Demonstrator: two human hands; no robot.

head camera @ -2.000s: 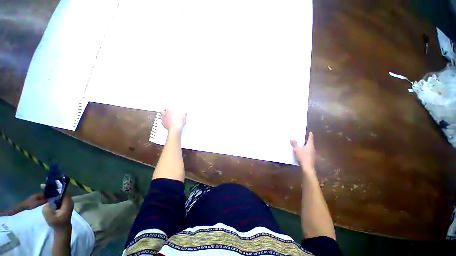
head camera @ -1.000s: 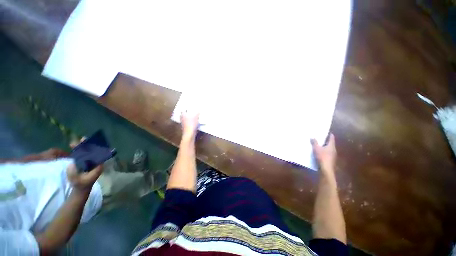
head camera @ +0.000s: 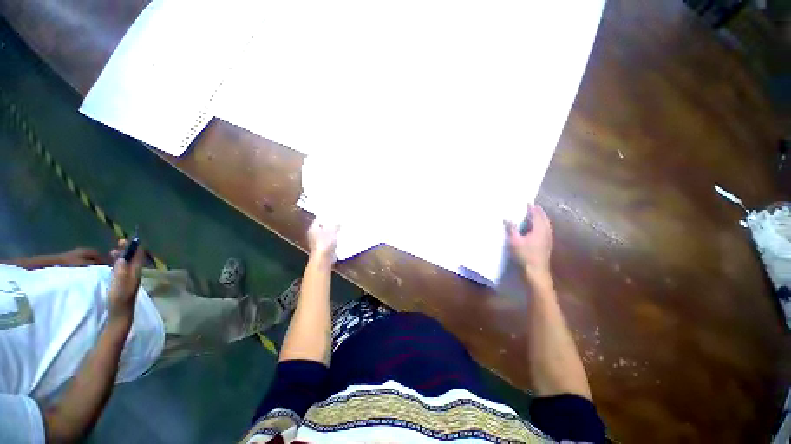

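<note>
A big white sheet [head camera: 416, 104] lies over the brown wooden table [head camera: 659, 234] and runs out of the top of the picture. Its near edge has a notch cut out at the left, where the table shows. My left hand [head camera: 323, 239] holds the near edge to the right of the notch, and the edge there is bent and pulled toward me. My right hand [head camera: 529, 243] grips the near right corner, which is folded or curled. The fingers under the sheet are hidden.
A person in a white shirt [head camera: 78, 329] stands at the left with a small dark phone [head camera: 131, 250] in hand. A crumpled white heap [head camera: 770, 238] lies at the far right of the table. Yellow-and-black tape [head camera: 65, 178] runs along the green floor.
The sheet's near edge, straight before, is now bent between my hands. My right hand has moved a little left and up with the corner. The person's phone is turned edge-on and has moved left.
</note>
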